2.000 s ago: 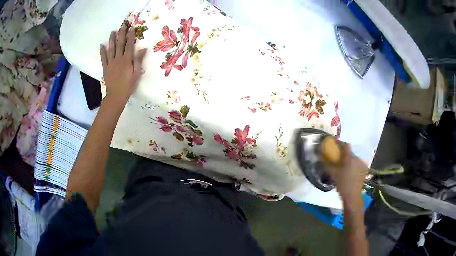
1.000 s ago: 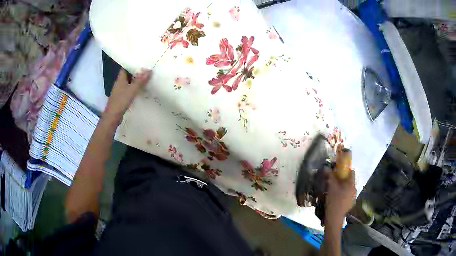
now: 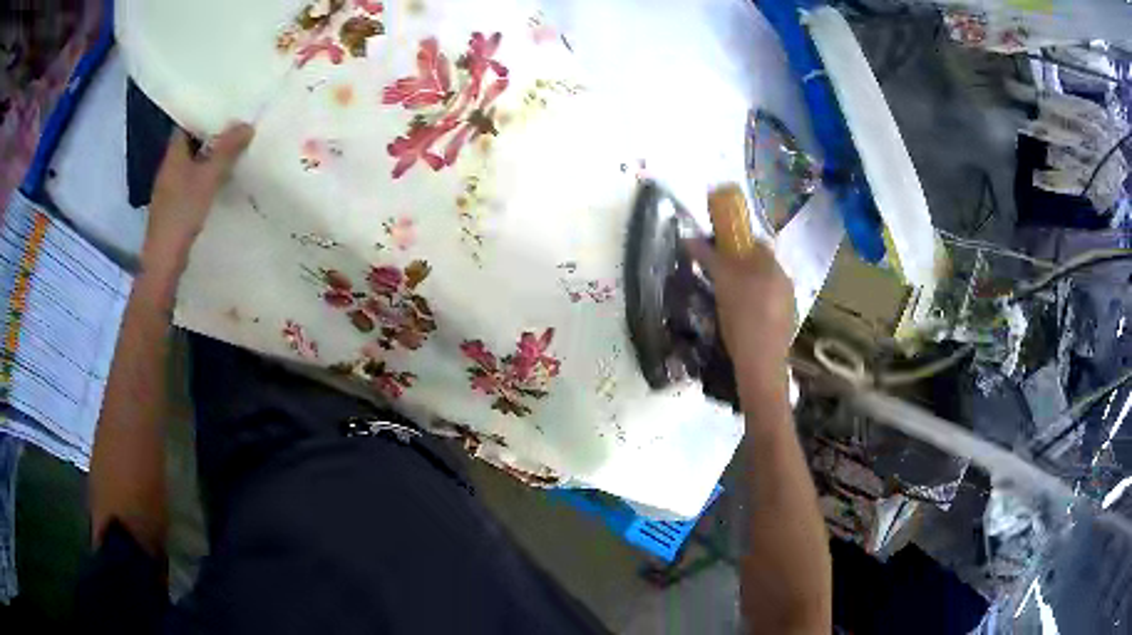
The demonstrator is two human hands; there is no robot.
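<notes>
A cream floral garment (image 3: 497,236) is spread over the padded board, its near edge hanging in front of my body. My left hand (image 3: 199,174) holds the garment's near-left part, thumb and fingers pinched at the board's edge. My right hand (image 3: 751,304) is closed on the wooden handle of the steam iron (image 3: 658,292). The iron's dark metal base is over the right part of the garment; whether it is flat on the cloth or a little tilted I cannot tell.
The iron rest (image 3: 780,168) lies at the far right of the white table, beside its blue frame (image 3: 826,124). A narrow padded board (image 3: 881,149) stands beyond. Folded striped cloth (image 3: 56,323) is at left, a blue slotted stool (image 3: 658,531) below. A pale hose (image 3: 956,440) runs right.
The view has shifted right. My left hand has gone from lying flat on the garment to pinching its edge. The iron, still in my right hand, has moved away from my body.
</notes>
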